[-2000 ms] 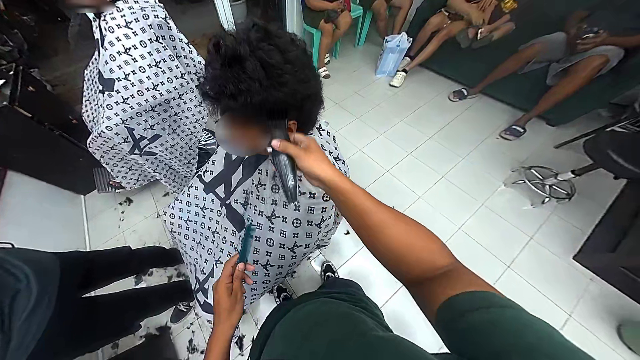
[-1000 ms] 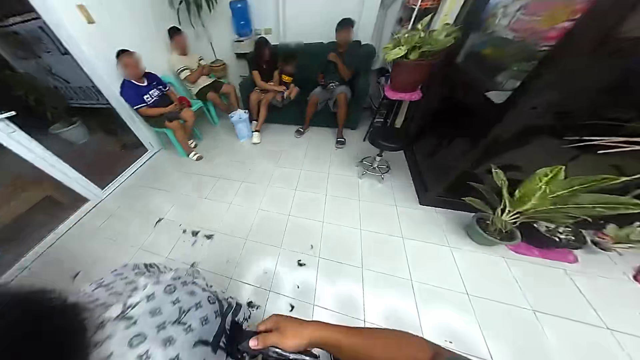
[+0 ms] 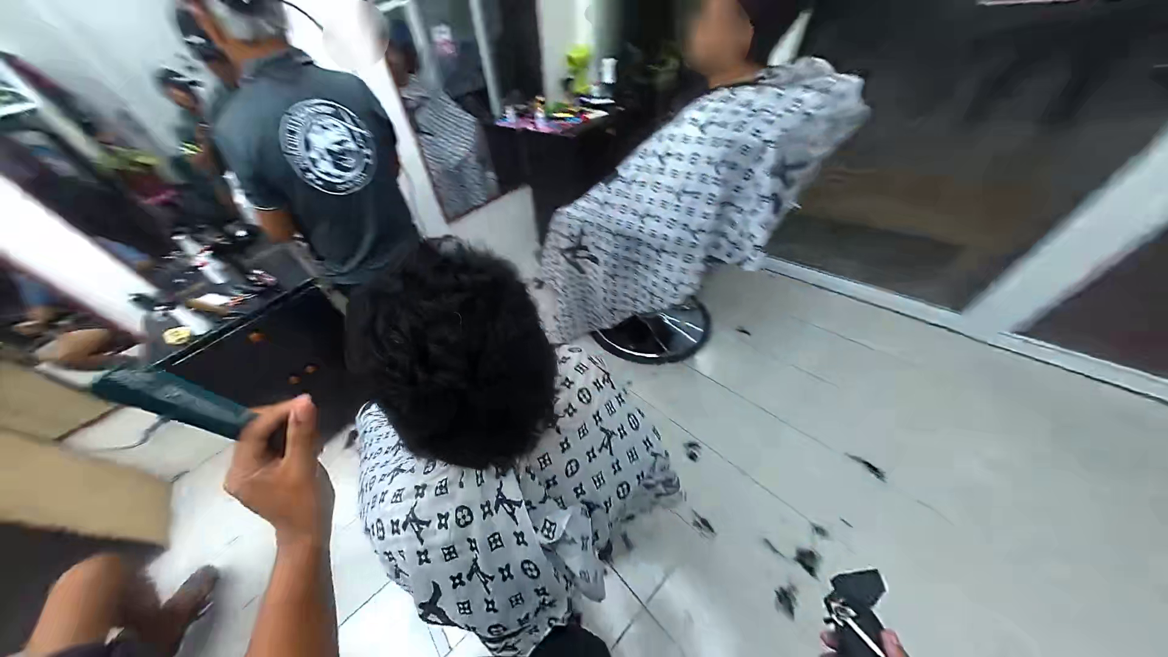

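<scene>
My left hand (image 3: pixel 283 465), raised at the left, grips a dark green comb (image 3: pixel 173 397) that points out to the left. At the lower right edge my right hand (image 3: pixel 890 643) shows only by its fingertips, closed around a black hair clipper (image 3: pixel 856 611). Between the two hands sits a person with thick dark curly hair (image 3: pixel 456 356), seen from behind and above, under a white patterned barber cape (image 3: pixel 493 529). Neither the comb nor the clipper touches the hair.
Ahead left, a person in a dark printed shirt (image 3: pixel 328 155) stands by a black counter (image 3: pixel 274 319) with bottles and tools. Another caped person (image 3: pixel 684 182) sits beyond, above a round chair base (image 3: pixel 657 333). Hair clippings (image 3: pixel 808 558) lie on the tiled floor. A bare leg (image 3: pixel 82 602) shows lower left.
The view has swung widely to the mirrors and counter. The clipper, beside the person's head two seconds ago, is now away from it at the lower right.
</scene>
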